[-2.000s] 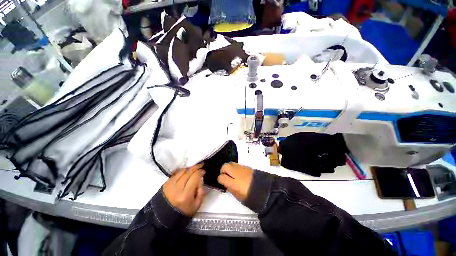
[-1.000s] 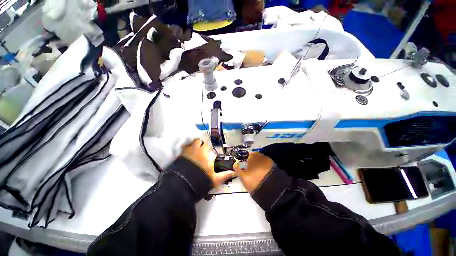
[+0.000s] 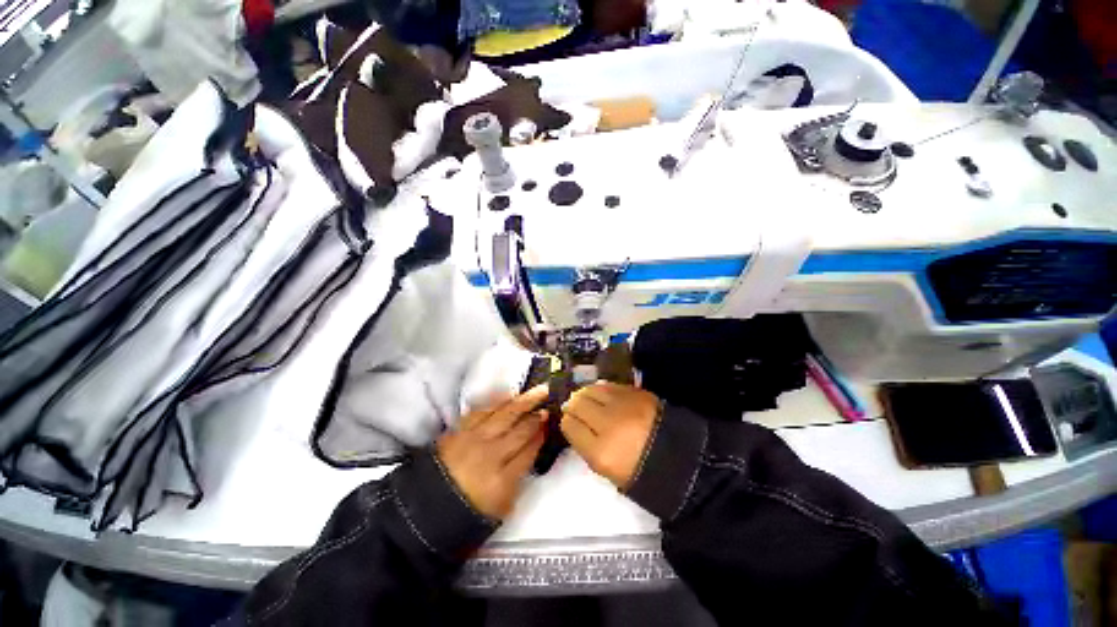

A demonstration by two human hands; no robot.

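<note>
The small black piece lies under the fingertips just in front of the needle area. The white garment panel with a black edge spreads left of the needle. My left hand presses on the black piece and the panel's right side, fingers together. My right hand rests its fingertips on the black piece, close beside the left fingertips. The presser foot is just beyond the fingertips; whether it is down on the fabric is hard to tell.
The white sewing machine stands behind the hands. A stack of black cut pieces lies right of the needle, then pens and a smartphone. A panel bundle covers the left. A ruler strip runs along the front edge.
Both hands have moved back slightly from the needle and lie flatter, fingertips side by side. The white panel is spread wider to the left of them, and more of the black piece shows.
</note>
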